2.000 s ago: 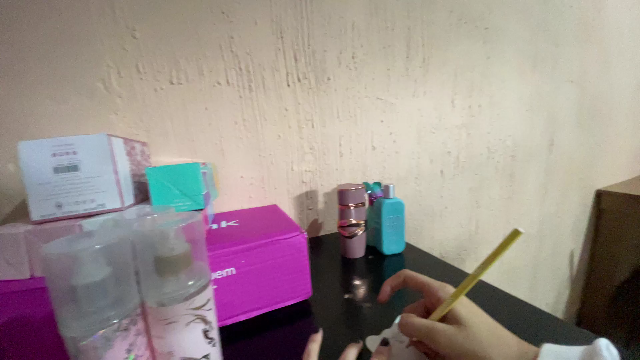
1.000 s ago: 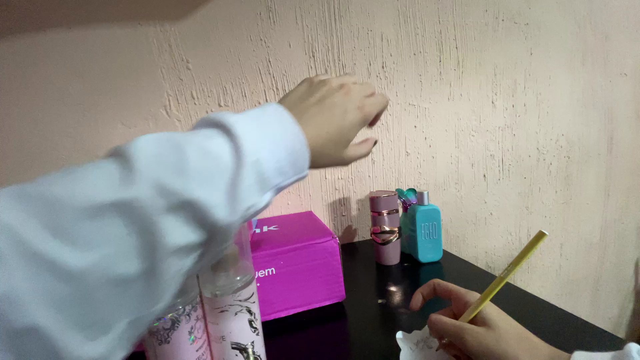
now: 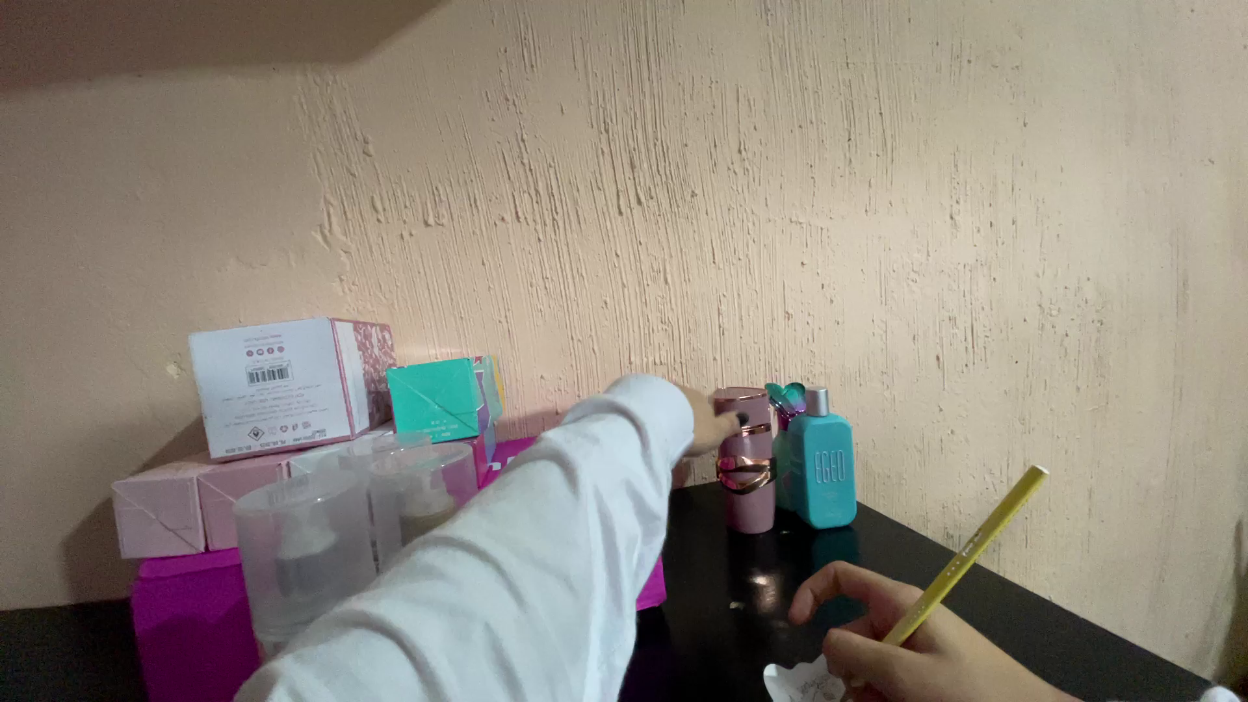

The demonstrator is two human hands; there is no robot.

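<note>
My left hand [image 3: 710,421], at the end of a white sleeve, reaches across to a mauve perfume bottle [image 3: 751,507] with gold bands; a fingertip lies against its upper part, and the rest of the hand is partly hidden by the cuff. A teal perfume bottle [image 3: 826,473] with a silver cap stands just right of it, beside a shiny butterfly-shaped ornament [image 3: 786,398]. At the lower right my right hand [image 3: 892,624] holds a yellow pencil [image 3: 965,558] tilted up to the right, above a small white paper [image 3: 804,681] at the bottom edge.
White-and-pink [image 3: 273,385], teal [image 3: 434,400] and pale pink boxes [image 3: 161,512] are stacked on a magenta box [image 3: 190,624] at the left. Bottles under clear caps [image 3: 304,546] stand in front. The black tabletop [image 3: 712,624] meets a rough beige wall [image 3: 604,224].
My left hand, raised before the wall one second ago, has come down to the mauve bottle. The left sleeve now covers much of the magenta box. My right hand still holds the pencil.
</note>
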